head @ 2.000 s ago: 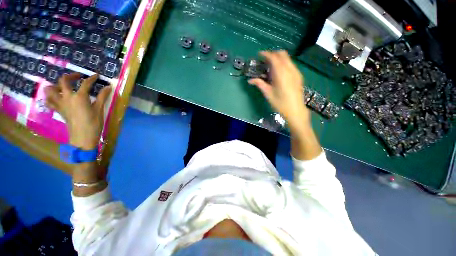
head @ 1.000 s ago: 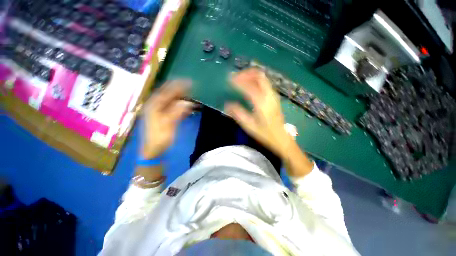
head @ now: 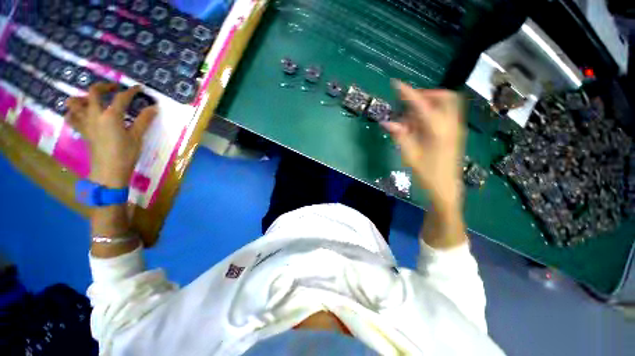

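My left hand (head: 111, 135) is over the strips of square circuit boards (head: 129, 66) at the left, fingers curled down at the boards; whether it grips one cannot be told. My right hand (head: 432, 135) is blurred above the green mat, thumb and index finger apart near the row; whether it holds anything cannot be told. Three round housings (head: 311, 74) with thin wire tails stand in a slanting row. Joined modules (head: 356, 99) continue the row towards my right hand, which hides part of it. More modules (head: 475, 172) show past my wrist.
A large pile of modules (head: 578, 170) lies at the right. A white box with a metal mechanism (head: 512, 87) stands at the back near a red light. A pale scrap (head: 400, 182) lies at the bench's front edge. Clear ridged trays (head: 362, 31) lie at the back. Printed cardboard (head: 73, 148) is under the boards.
Since one second ago, my left hand has moved left from the bench edge to the boards. My right hand has moved right along the row, uncovering modules beside the housings.
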